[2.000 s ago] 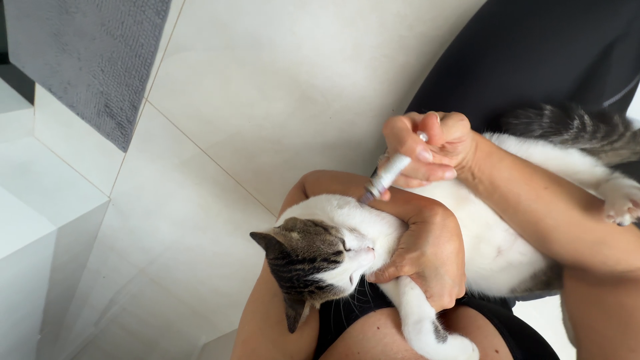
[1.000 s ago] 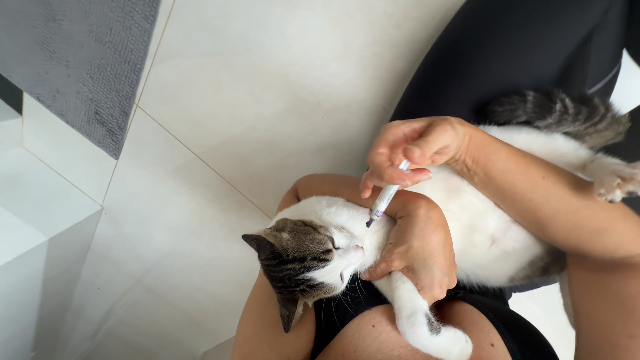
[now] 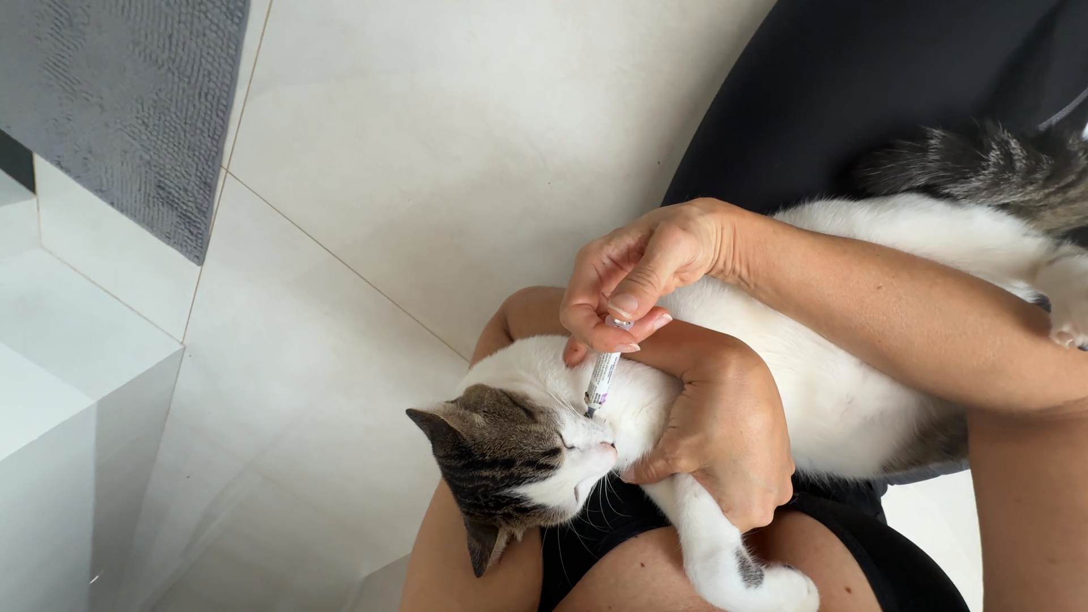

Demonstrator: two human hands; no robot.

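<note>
A white cat with brown tabby patches lies on its back across the lap, its head at the left and its eyes looking closed. My left arm curls round behind the head, and my left hand grips the cat by the chest and the top of a foreleg. Above it, my right hand holds a small white oral syringe by its plunger end, fingers curled round it. The syringe's dark tip points down and touches or nearly touches the side of the cat's muzzle. Its barrel bears writing.
Pale floor tiles lie beyond the cat. A grey textured mat is at the upper left, with a white block-like edge below it. The cat's striped tail rests by a black-clad leg.
My right hand has brought the syringe's tip down and left, from above the cat's neck to the side of its muzzle. My left hand keeps its hold on the cat.
</note>
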